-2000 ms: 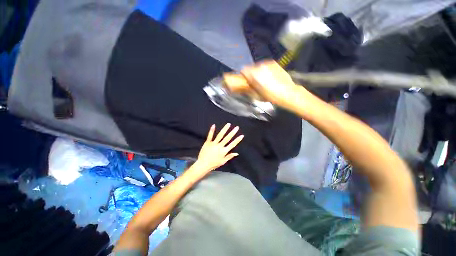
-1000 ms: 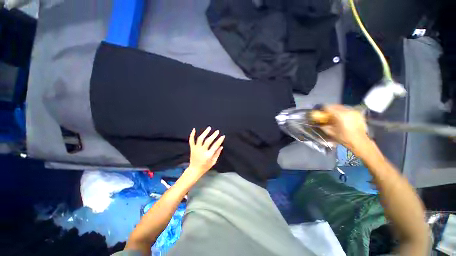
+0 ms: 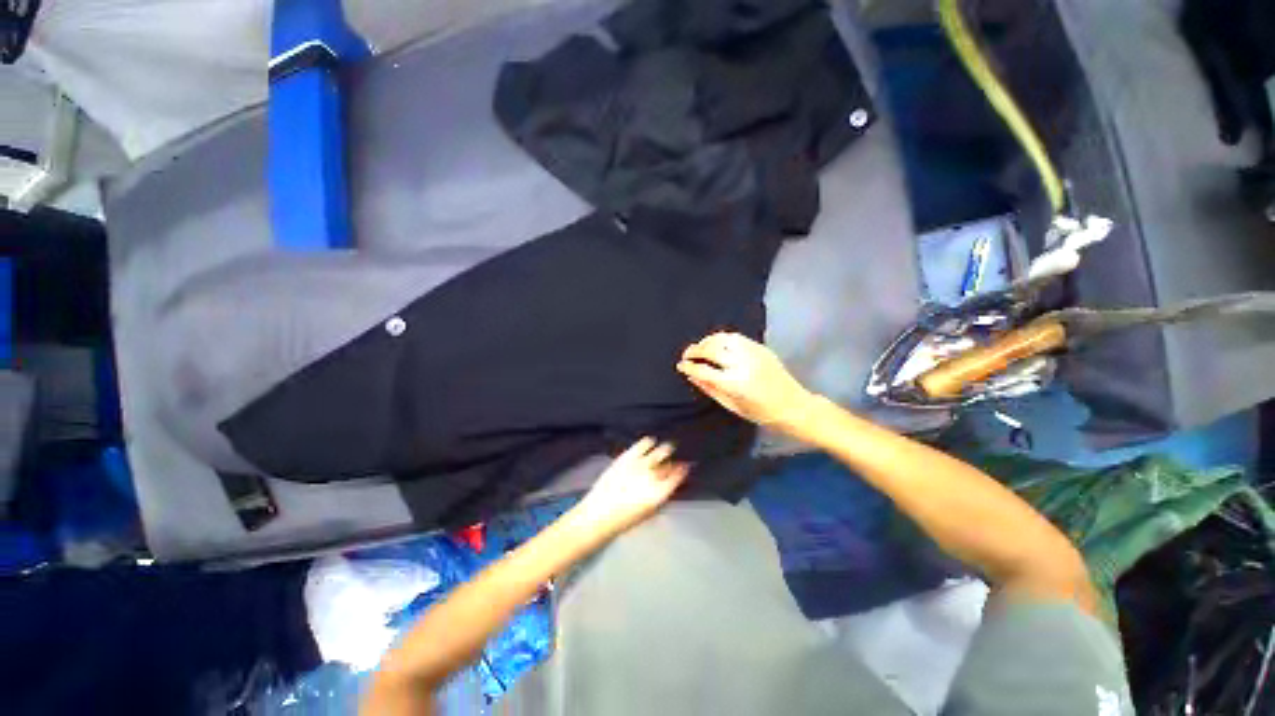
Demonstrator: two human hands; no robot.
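A black garment (image 3: 517,350) lies across the grey padded pressing table (image 3: 448,168), with a pale button dot near its left part and another near its upper right. My right hand (image 3: 734,378) is at the garment's right part, thumb and fingers pinching the cloth. My left hand (image 3: 640,480) is at the garment's near edge with fingers curled on the cloth; whether it grips a fold is unclear. The steam iron (image 3: 965,367), silver with an orange-brown handle, stands at the right end of the table, with no hand on it.
A pale hose (image 3: 1189,313) runs right from the iron, and a yellow hose (image 3: 1004,105) hangs from above. A blue bar (image 3: 311,154) lies at the far left. A phone (image 3: 250,501) lies at the near left. Plastic bags and a green sack (image 3: 1161,511) are below the table.
My right hand has let go of the iron, now parked at right, and moved left onto the garment. The garment's left part has changed shape and shows a button. My left hand has moved slightly right.
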